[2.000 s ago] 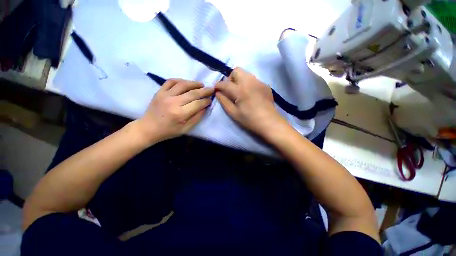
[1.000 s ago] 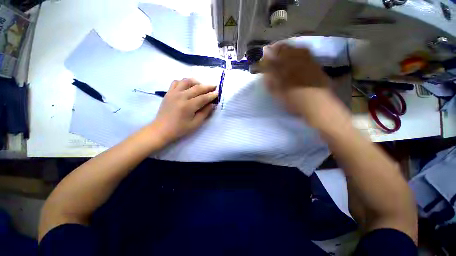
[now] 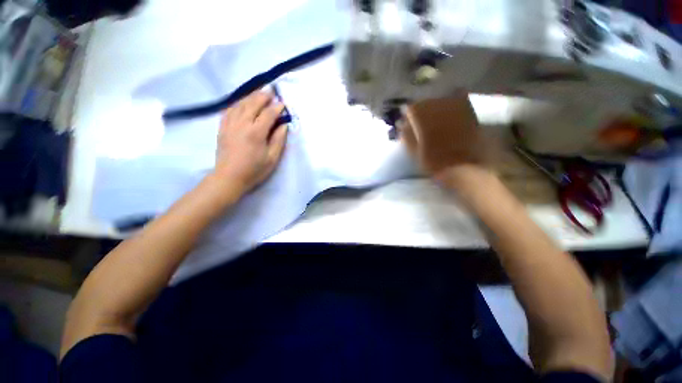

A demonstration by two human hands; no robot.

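Observation:
The garment panel [image 3: 224,232] lies pale side up on the table, left of and in front of the machine head, blurred. A long navy seam allowance [image 3: 262,79] crosses it. My left hand [image 3: 251,140] rests on the panel with fingers together, beside a short dark strip [image 3: 283,117] at its fingertips; whether it grips cloth is unclear. My right hand [image 3: 441,136] is blurred and shaded beside the presser foot area, under the machine head; its fingers are partly hidden, and its grip cannot be told.
The white sewing machine [image 3: 478,67] fills the upper right. Red-handled scissors [image 3: 585,197] lie on the table to its right. Dark cloth [image 3: 30,161] is at the left edge. Pale and navy cut pieces [image 3: 654,307] hang at the lower right. The table's front edge [image 3: 449,238] runs before me.
The panel has turned and shifted left, away from the needle, with its navy band now slanting up to the right. My left hand has moved left with it. My right hand stays near the machine head.

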